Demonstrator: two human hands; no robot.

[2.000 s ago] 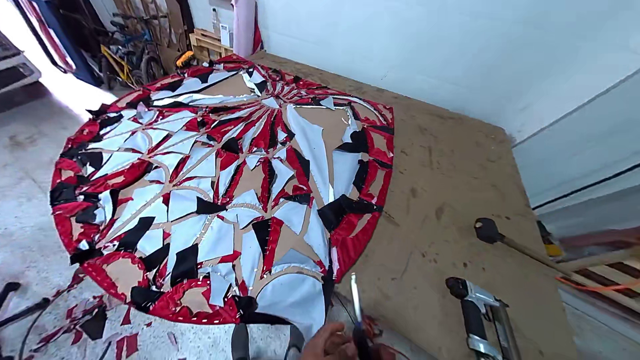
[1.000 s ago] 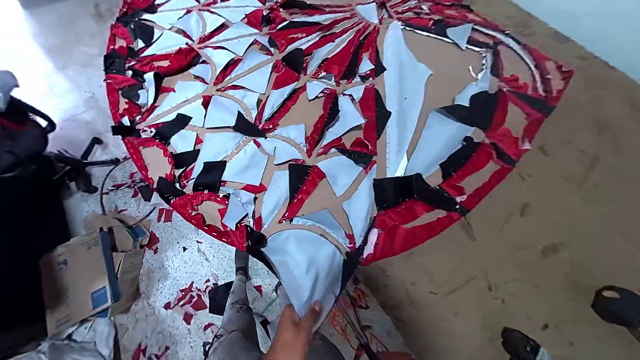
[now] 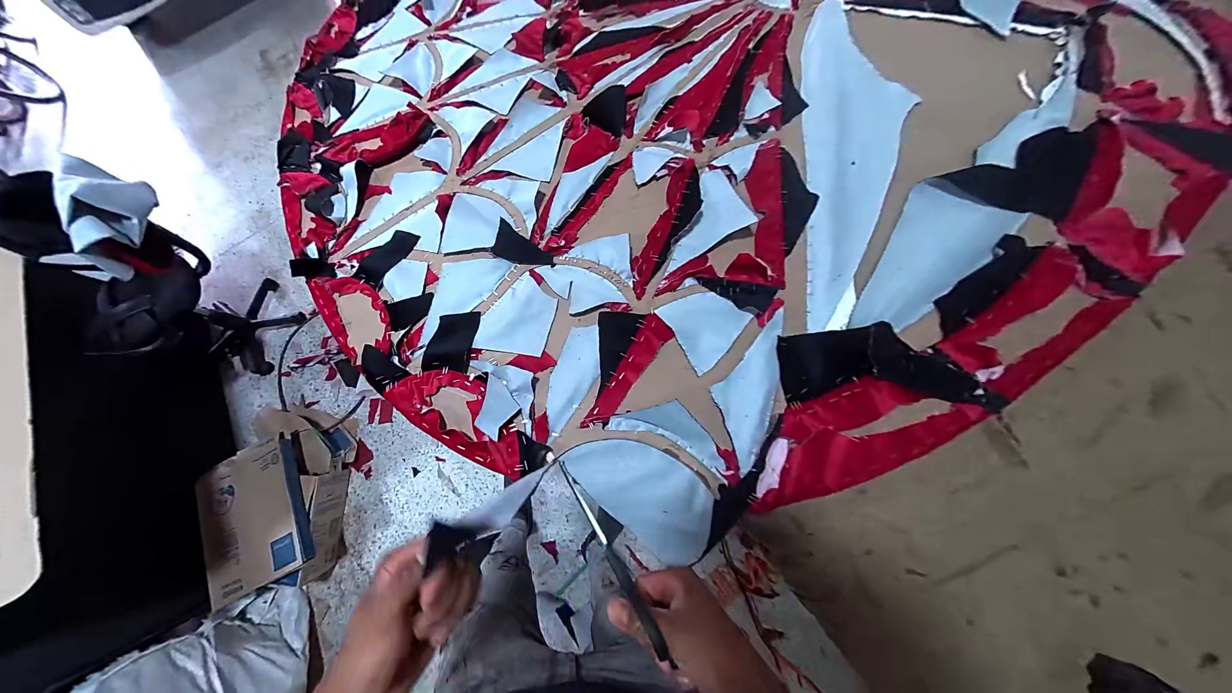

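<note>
A large cardboard panel covered with red, black and pale blue fabric pieces, stapled along their edges, lies before me. My left hand [image 3: 423, 597] pinches a black and pale blue fabric strip [image 3: 500, 502], pulled toward me from the panel's near edge. In my right hand [image 3: 674, 616] is a pair of scissors [image 3: 621, 568]; its blades point up at the near edge, beside a large pale blue fabric piece [image 3: 645, 491]. Whether the blades touch the cloth is not clear. Dark handles show along my right palm.
The panel rests on a brown work surface [image 3: 1039, 539]. On the speckled floor at left are a torn cardboard box [image 3: 255, 525], red fabric scraps and a black stand. A silvery sheet [image 3: 231, 650] lies at lower left. My legs are below the panel's edge.
The view has shifted and now looks further down. My left hand has come in and holds fabric. My right hand has the scissors at the panel's near edge; the stapler seen earlier is out of view.
</note>
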